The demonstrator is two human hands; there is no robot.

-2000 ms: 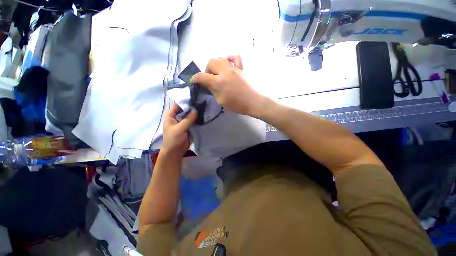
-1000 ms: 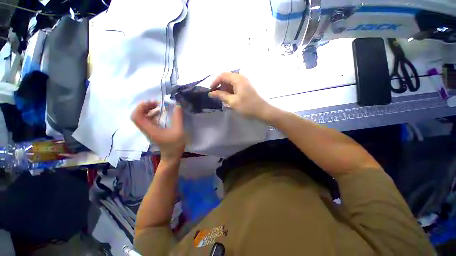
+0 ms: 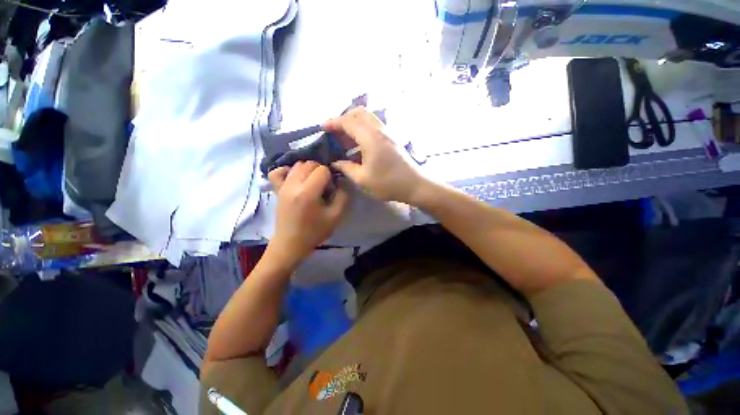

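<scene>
A dark grey fabric piece (image 3: 300, 154) is bunched up between both hands at the table's front, with a bit of pale cloth showing in its folds. My left hand (image 3: 307, 198) grips it from the near left, fingers curled. My right hand (image 3: 372, 158) pinches it from the right, thumb and fingertips close to my left fingers. A light garment panel (image 3: 365, 219) lies under the hands, partly hidden by them. The presser foot area (image 3: 498, 85) of the white sewing machine (image 3: 560, 36) is to the right, away from the cloth.
A stack of pale panels (image 3: 195, 121) lies at left, with a grey cloth bundle (image 3: 97, 113) beyond it. A black phone (image 3: 598, 113), black-handled scissors (image 3: 649, 113) and a purple-and-white item (image 3: 704, 134) lie at right. A printed ruler (image 3: 535, 185) runs along the front edge.
My left hand was open and off the dark piece one second ago; now it grips it. The dark piece has gone from spread flatter to bunched. My right hand remains on it.
</scene>
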